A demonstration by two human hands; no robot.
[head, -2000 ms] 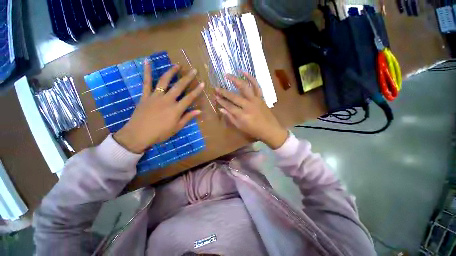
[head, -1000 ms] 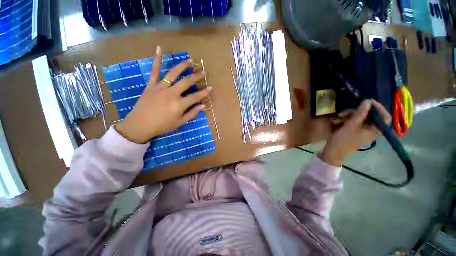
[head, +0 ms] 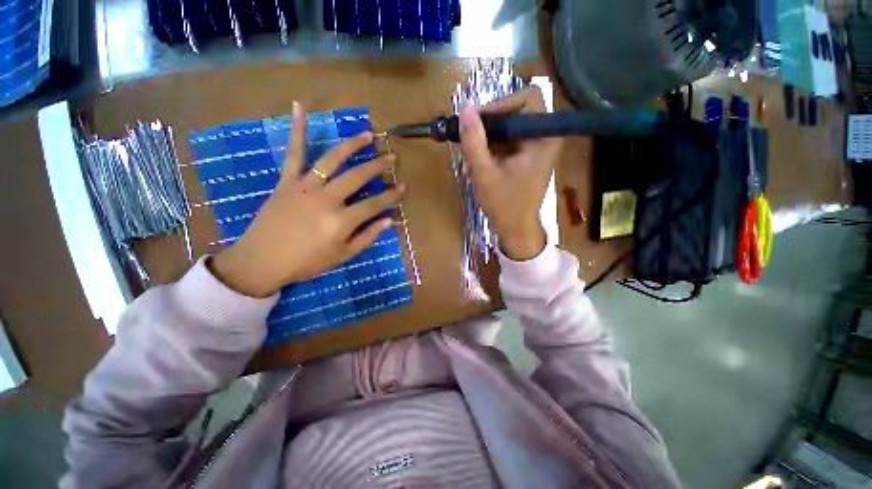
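Observation:
A bright blue solar cell assembly [head: 335, 296] lies flat on the brown bench, with pale parallel lines across it. My left hand [head: 311, 215] lies on it with the fingers spread, hiding its middle. My right hand [head: 512, 172] holds a soldering iron [head: 574, 124] level, like a pen. Its metal tip points left and is at the assembly's upper right edge, close to my left index and middle fingertips; whether it touches cannot be told. A thin silver ribbon [head: 409, 239] runs along the assembly's right edge.
A silver ribbon bundle [head: 139, 186] and a white strip [head: 76, 210] lie left. Another bundle [head: 475, 224] lies partly under my right hand. At right are a yellow sponge [head: 618, 213], a black holder [head: 674, 229], red-and-yellow-handled scissors [head: 753, 239] and a grey round housing [head: 636, 57]. Dark cells [head: 392, 21] lie behind.
My right hand first left the ribbon beside the assembly and took hold of the soldering iron at the right. It has since brought the iron left to the assembly's edge. My left hand stays on the assembly.

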